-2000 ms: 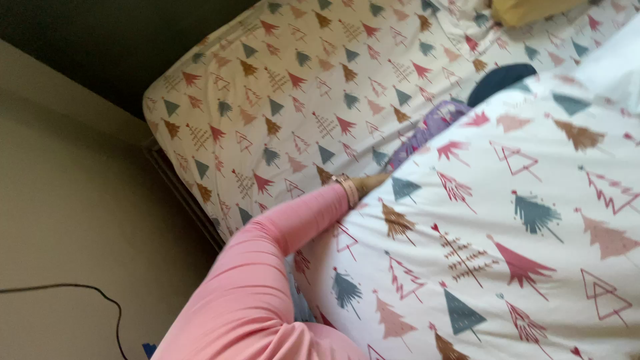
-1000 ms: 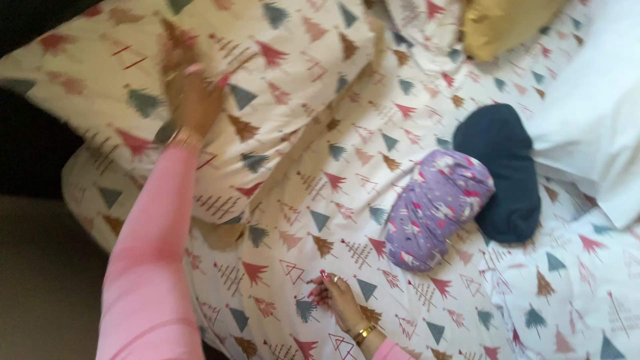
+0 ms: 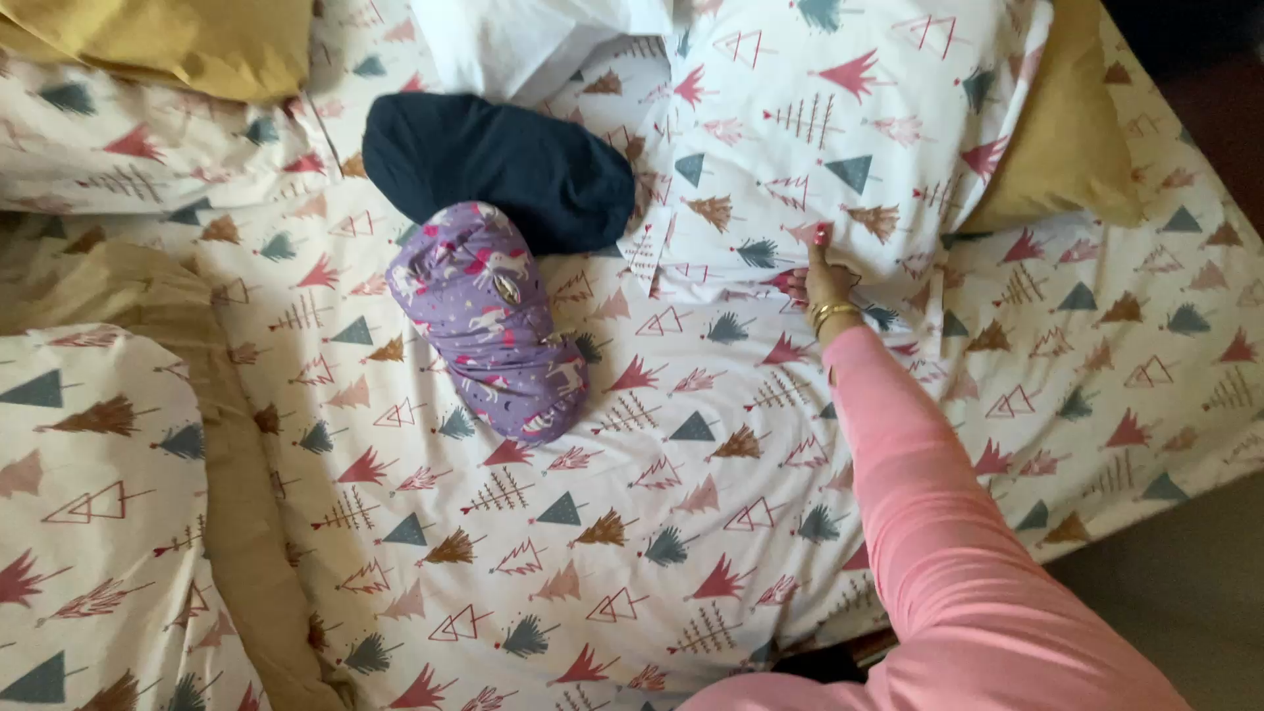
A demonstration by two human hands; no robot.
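Note:
My right hand [image 3: 825, 286], with red nails and gold bangles, rests at the lower edge of a white pillow [image 3: 810, 128] printed with trees. Its thumb points up over the pillowcase and its fingers are curled beside it; whether they pinch the cloth I cannot tell. To the left, a purple unicorn-print bundle [image 3: 494, 326] lies on the printed bedsheet [image 3: 632, 533], touching a dark navy rolled cloth bundle [image 3: 494, 168]. My left hand is out of view.
A mustard pillow [image 3: 1066, 128] lies partly under the printed one, and another mustard pillow [image 3: 168, 39] is at upper left. White cloth [image 3: 533, 39] lies at the top. Tan fabric [image 3: 247, 474] and printed bedding [image 3: 89, 513] fill the left. The bed edge runs along lower right.
The view has swung across the bed. My left hand, on a printed pillow a second ago, has gone out of view. My right hand, over the sheet then, is now at a pillow's edge.

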